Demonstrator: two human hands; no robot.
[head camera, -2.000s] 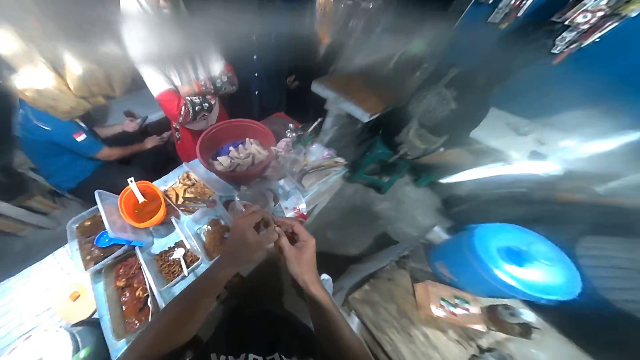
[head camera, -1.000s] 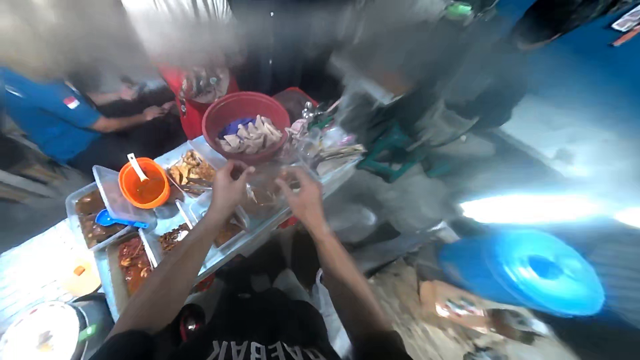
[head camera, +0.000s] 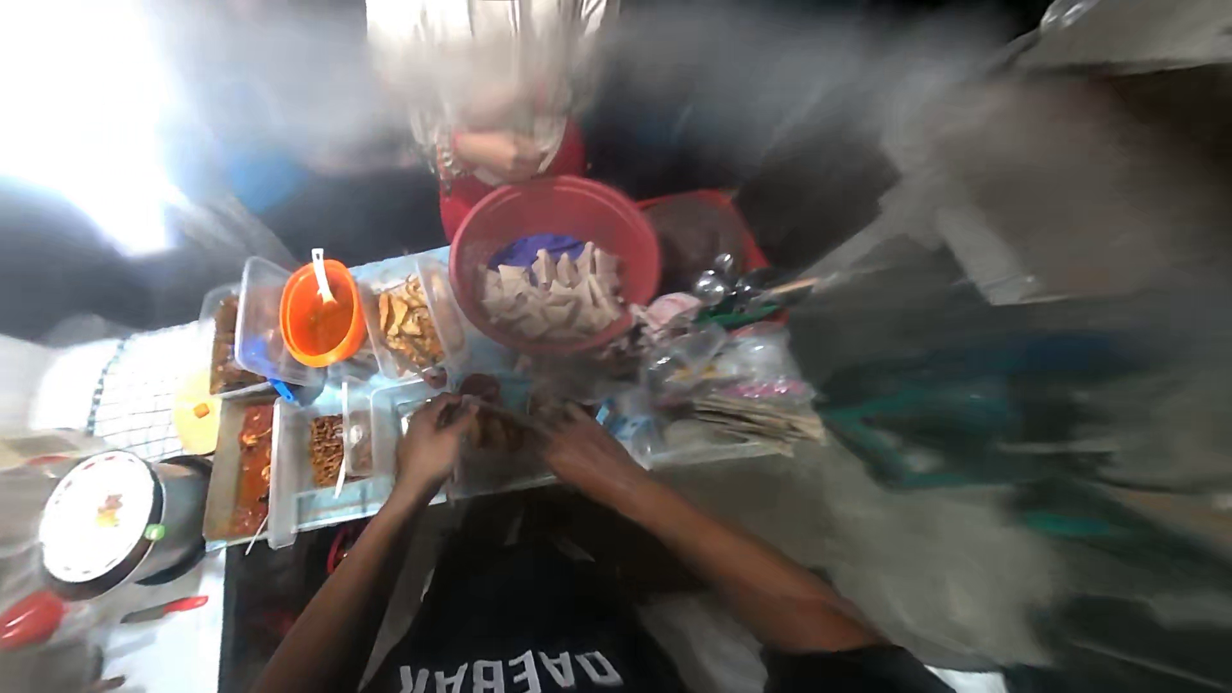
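Note:
Both my hands are over the front edge of the food table, blurred. My left hand (head camera: 433, 443) is beside the clear food tubs, its fingers bent at one side of a clear plastic bag (head camera: 496, 433) with something brownish in or under it. My right hand (head camera: 582, 448) is at the bag's other side, fingers curled. Behind them stands a red plastic basin (head camera: 555, 265) with pale wrapped pieces (head camera: 553, 298) and something purple. Left of it are a tub of fried pieces (head camera: 409, 322) and an orange bowl (head camera: 322, 313) of sauce with a white spoon.
Farther left are trays of red stew (head camera: 252, 462) and small brown pieces (head camera: 327, 448), a lidded pot (head camera: 106, 525) and a red-handled knife (head camera: 166, 608). Plastic bags (head camera: 760, 361) and a stack of brown paper (head camera: 751, 419) lie at the right. A person (head camera: 510, 115) stands behind the basin.
The view has swung left, so the blue lidded container is out of sight. My hands are lower, nearer the table's front edge, than one second ago.

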